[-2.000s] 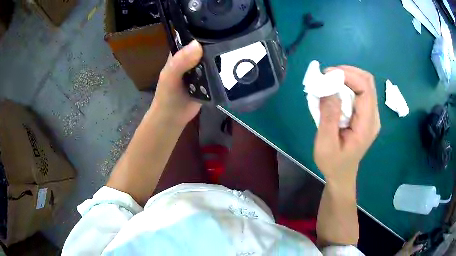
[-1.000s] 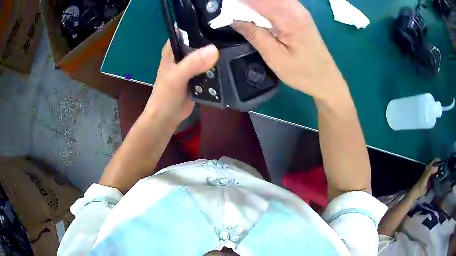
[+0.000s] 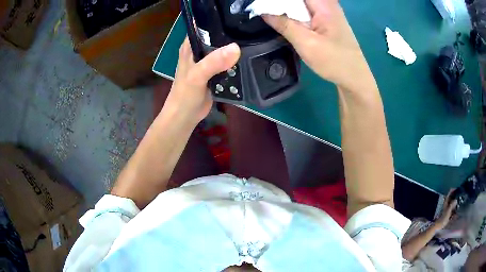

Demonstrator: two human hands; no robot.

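A black security camera (image 3: 256,74) is held up at the bench edge, its top cut off by the frame's upper edge. Its square lower lens window and a small panel with pale lamps face me. My left hand (image 3: 200,74) grips its left side, thumb over the front by the lamp panel. My right hand (image 3: 320,40) holds a crumpled white cloth (image 3: 282,7) against the round upper part, covering some of it; some of its fingers are hidden or cut off.
On the green bench (image 3: 320,114) are a white cloth piece (image 3: 399,47), black cables (image 3: 450,77) and a squeeze bottle (image 3: 442,150). Cartons (image 3: 120,56) stand on the floor at left. Another person's hand (image 3: 447,212) holds a black unit at lower right.
My right hand and cloth have moved from beside the camera onto its round upper part since the earliest frame. Since the middle frame, the hold looks much the same while the view has shifted.
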